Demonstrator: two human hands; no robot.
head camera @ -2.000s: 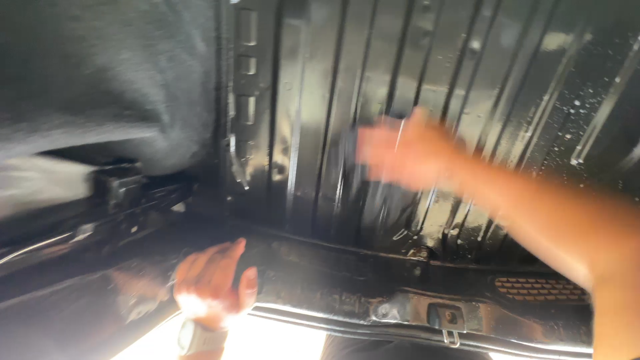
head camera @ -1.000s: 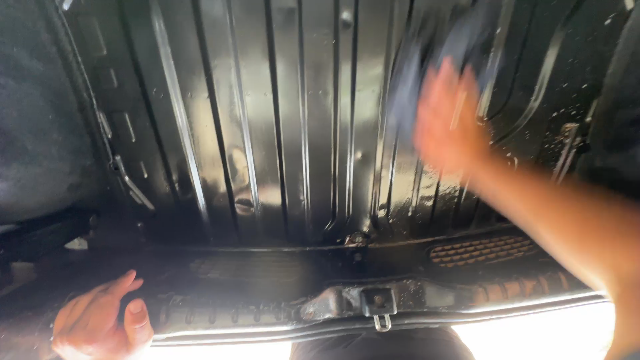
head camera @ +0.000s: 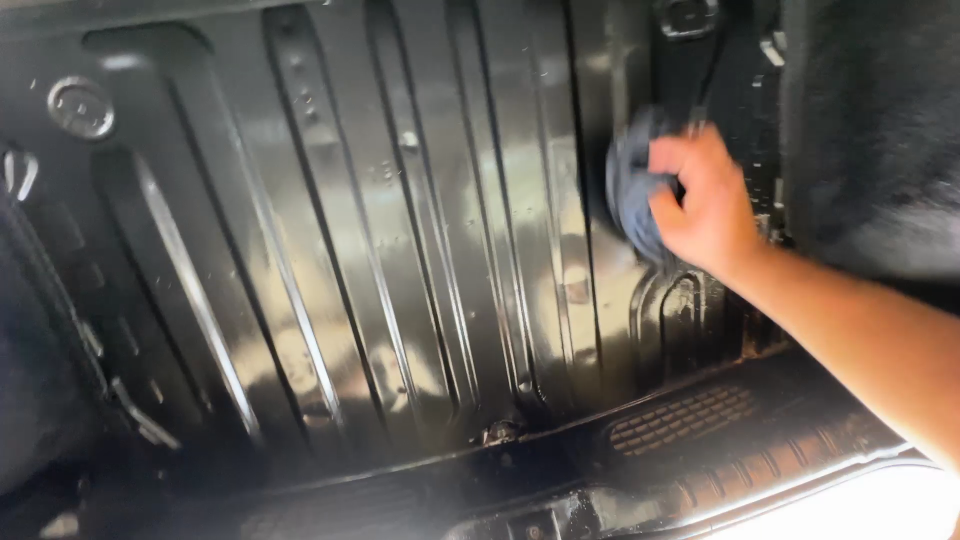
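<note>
My right hand (head camera: 701,199) grips a bunched dark blue-grey cloth (head camera: 637,187) at the right side of a vehicle's glossy black ribbed metal floor (head camera: 465,225). Thumb and fingers pinch the cloth's right side, and its outline is blurred by motion. The cloth appears to lie against the floor, just above a small arched rib. Small droplets or specks dot the metal in places. My left hand is outside the view.
Along the near edge runs a black plastic sill trim (head camera: 682,420) with a grid-textured patch. A latch striker (head camera: 499,433) sits at its middle. Dark lining (head camera: 877,150) covers the right side wall. A round plug (head camera: 81,107) is at upper left.
The view has shifted a lot. My right hand with the cloth has moved to the right across the ribbed floor. My left hand, seen at lower left before, has left the view.
</note>
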